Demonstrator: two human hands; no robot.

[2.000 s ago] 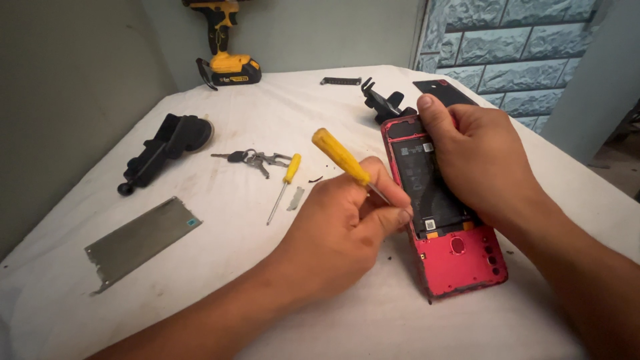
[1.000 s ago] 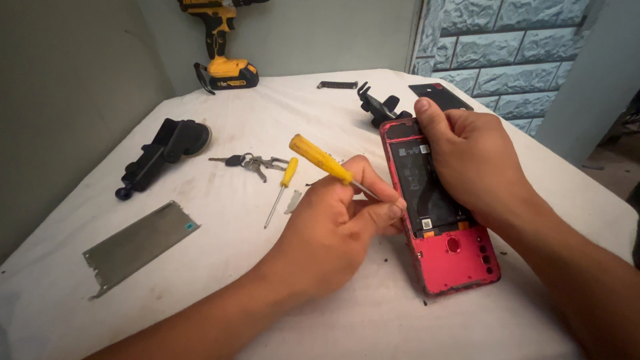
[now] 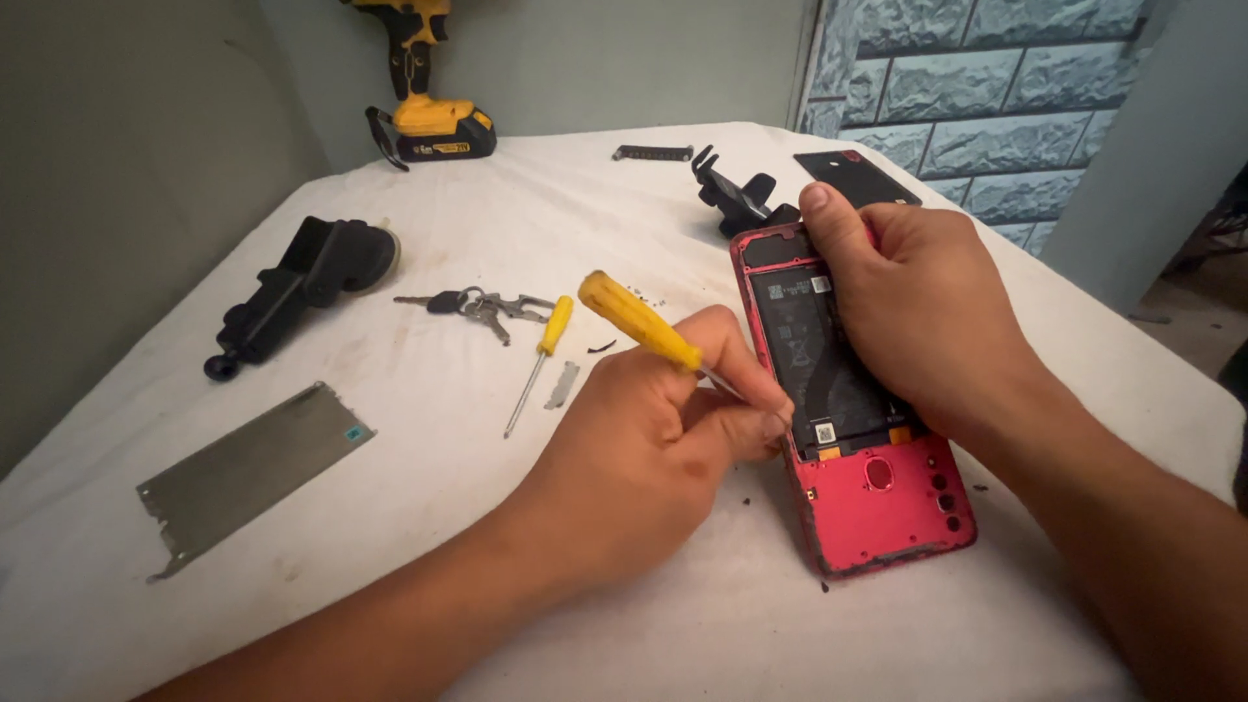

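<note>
My right hand [image 3: 921,302] grips the upper right side of a red smartphone [image 3: 858,507], its back cover off and its black battery [image 3: 814,341] exposed. The phone is tilted, with its camera openings toward me. My left hand [image 3: 673,448] holds a yellow-handled screwdriver [image 3: 639,317] by its shaft, the handle pointing up and left. My left fingertips touch the phone's left edge near the battery's lower part and hide the screwdriver's tip. A smaller yellow-handled screwdriver [image 3: 541,361] lies on the white cloth left of my hand.
Keys on a ring [image 3: 478,307], a black suction mount [image 3: 302,283] and a thin metal plate [image 3: 258,468] lie at left. Farther back are a cordless drill [image 3: 429,107], a black phone clamp [image 3: 736,190], a small dark strip [image 3: 653,153] and a dark panel [image 3: 853,177]. Small screws [image 3: 648,295] lie mid-table.
From two seconds ago to one second ago, the screwdriver handle swung left and lower in my left hand. My right hand keeps its hold on the phone.
</note>
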